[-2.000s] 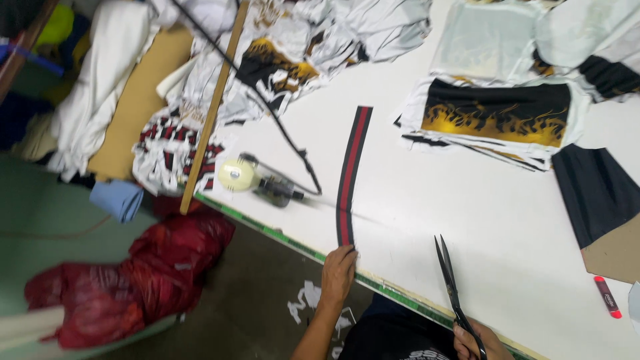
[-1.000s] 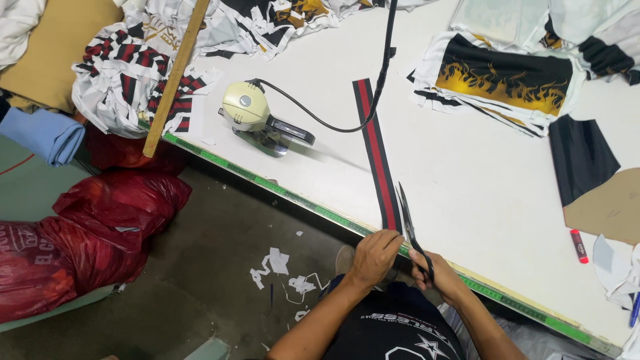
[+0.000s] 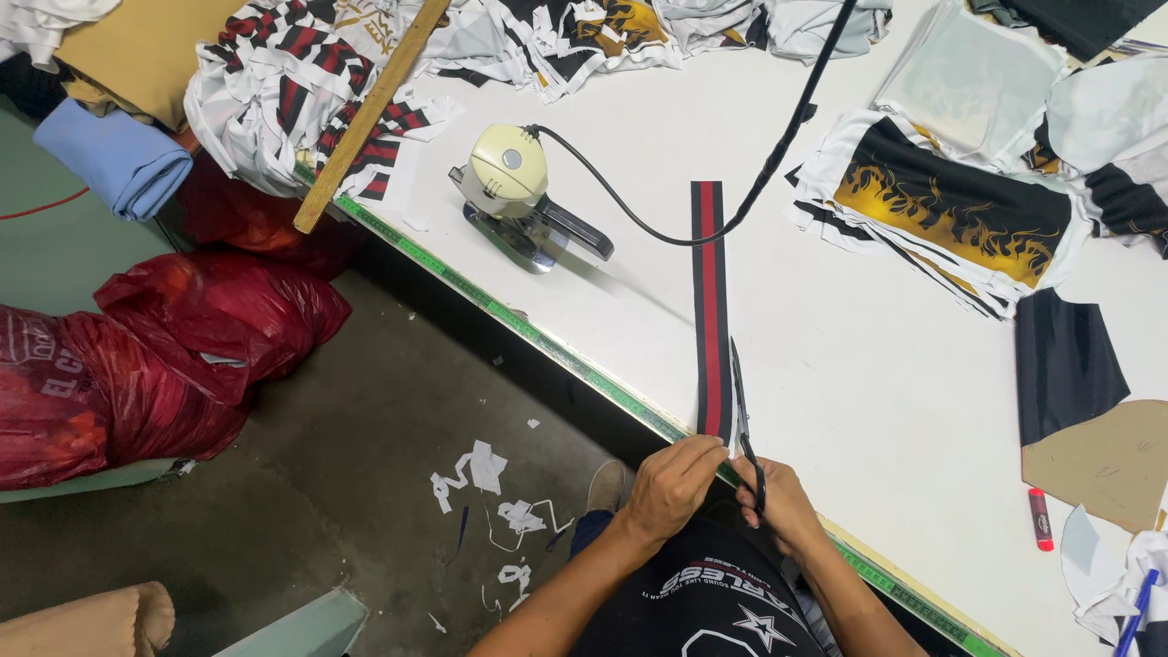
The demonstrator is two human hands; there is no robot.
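A long black fabric strip with a red centre stripe (image 3: 710, 310) lies lengthwise from the table's edge inward. My left hand (image 3: 673, 482) pinches its near end at the edge. In my right hand (image 3: 781, 504) are black-handled scissors (image 3: 741, 401), their blades pointing away from me along the strip's right side, close to a thin white edge at its near end. Whether the blades touch the fabric cannot be told. Across the strip's far part passes the black power cable (image 3: 771, 164) of a cream electric rotary fabric cutter (image 3: 508, 173), which stands to the left.
A wooden ruler (image 3: 370, 119) overhangs the table edge beside patterned scraps (image 3: 274, 91). Flame-print fabric pieces (image 3: 958, 205) are stacked at right, near dark fabric (image 3: 1068, 365), a brown pattern piece (image 3: 1104, 456) and a red marker (image 3: 1040, 520). Green measuring tape (image 3: 511, 319) runs along the edge. Red plastic bags (image 3: 182, 356) stand left.
The scissors, lying well right of the strip two seconds ago in my right hand, are now alongside it, near my left hand. The view has shifted.
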